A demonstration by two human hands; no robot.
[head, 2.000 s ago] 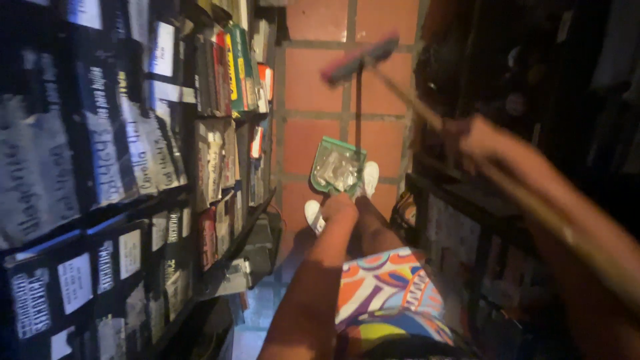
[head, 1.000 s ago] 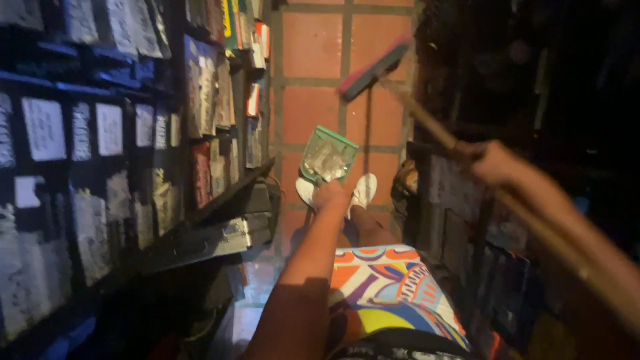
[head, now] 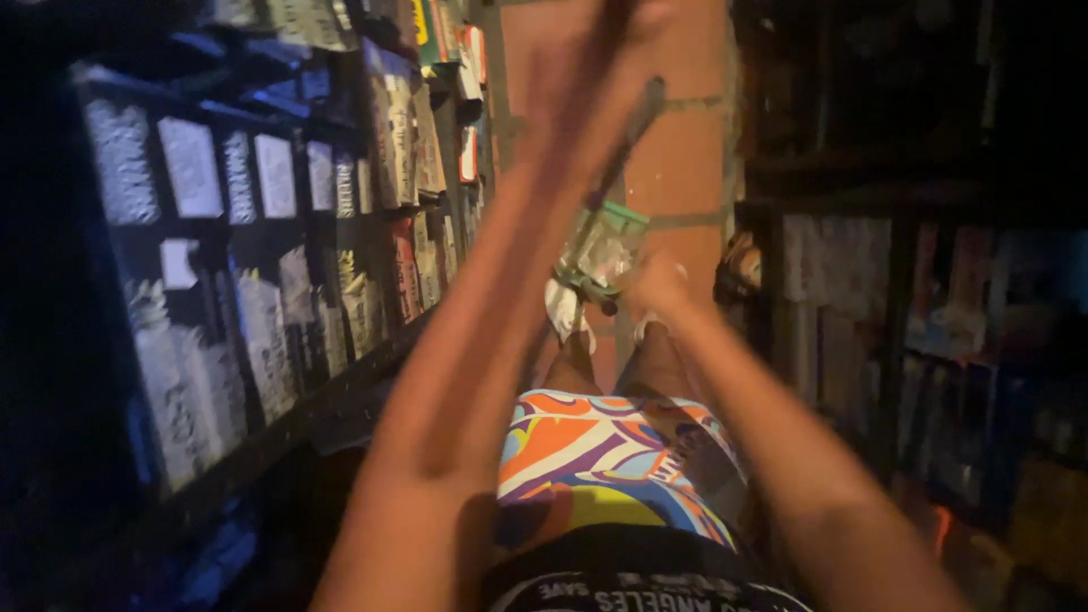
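Observation:
A green dustpan (head: 627,214) with pale, shiny debris in it is low over the tiled floor, by my feet. My right hand (head: 661,282) is just right of the dustpan; blur hides whether it grips anything. Stretched far forward, my left hand (head: 591,72) is heavily blurred near the top edge, with a dark shape across it, and its grip cannot be made out. A dark, narrow shape (head: 631,136) slants down toward the dustpan; whether it is part of the broom or a shadow is unclear. The broom's head cannot be clearly identified.
Shelves of labelled black binders (head: 191,170) and books (head: 399,119) line the left side. Dark shelving (head: 837,255) stands on the right, with a roundish object (head: 744,259) at its foot. White shoes (head: 563,308) are below the dustpan.
My left hand has moved forward, away from the dustpan. My right hand has come down and inward beside the dustpan from the broom's wooden handle, which it held before.

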